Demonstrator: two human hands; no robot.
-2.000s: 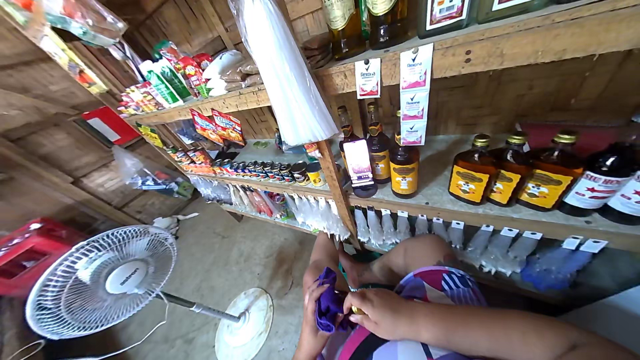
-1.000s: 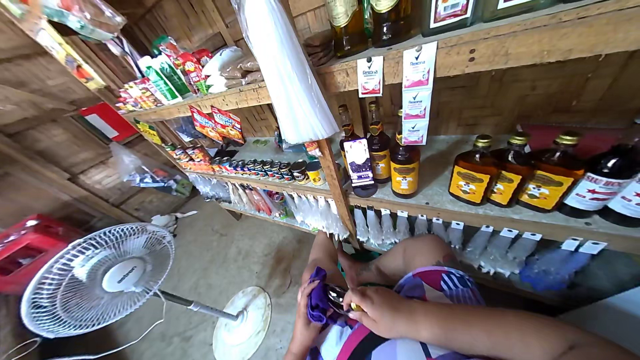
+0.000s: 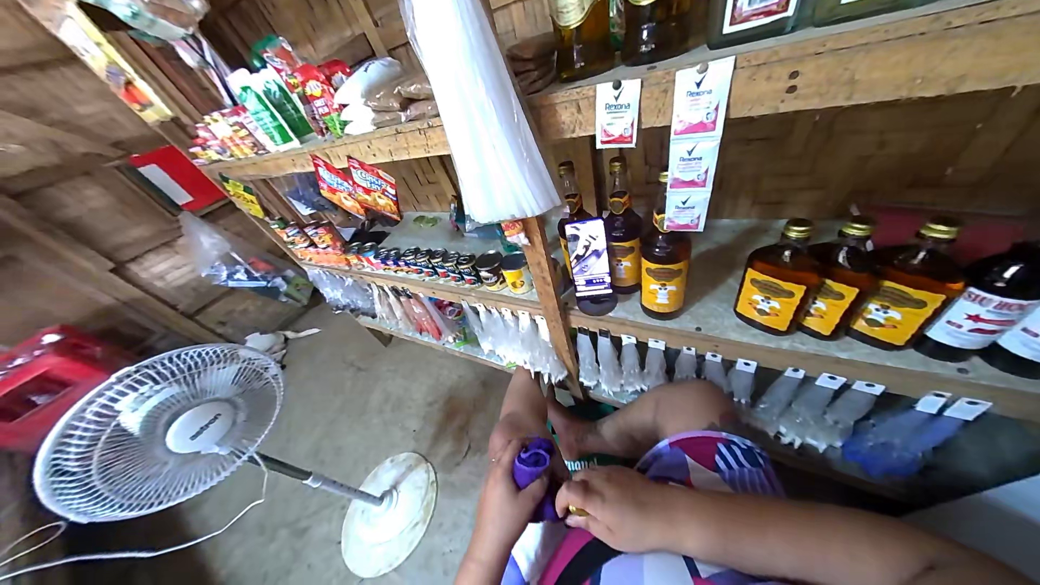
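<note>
A rolled purple piece of cloth [image 3: 532,463] is held upright over my lap, with my left hand [image 3: 512,496] closed around it. Against its right side is my right hand [image 3: 605,504], its fingers bent around a small tool with yellow handle parts [image 3: 578,511]; most of the tool is hidden by the fingers. Both hands are close together above a multicoloured patterned garment [image 3: 691,479]. My bare knees are drawn up in front of the shelf.
A white stand fan [image 3: 203,426] stands at left, its round base [image 3: 388,516] on the concrete floor. Ahead, wooden shelves [image 3: 650,325] hold bottles [image 3: 666,280], cans and hanging plastic packets. A phone [image 3: 589,256] leans on the bottles. A red crate [image 3: 49,382] is at far left.
The purple cloth, spread lower around my left hand a second ago, now shows as an upright roll. The metal tool seen between my hands then is now mostly covered by my right hand.
</note>
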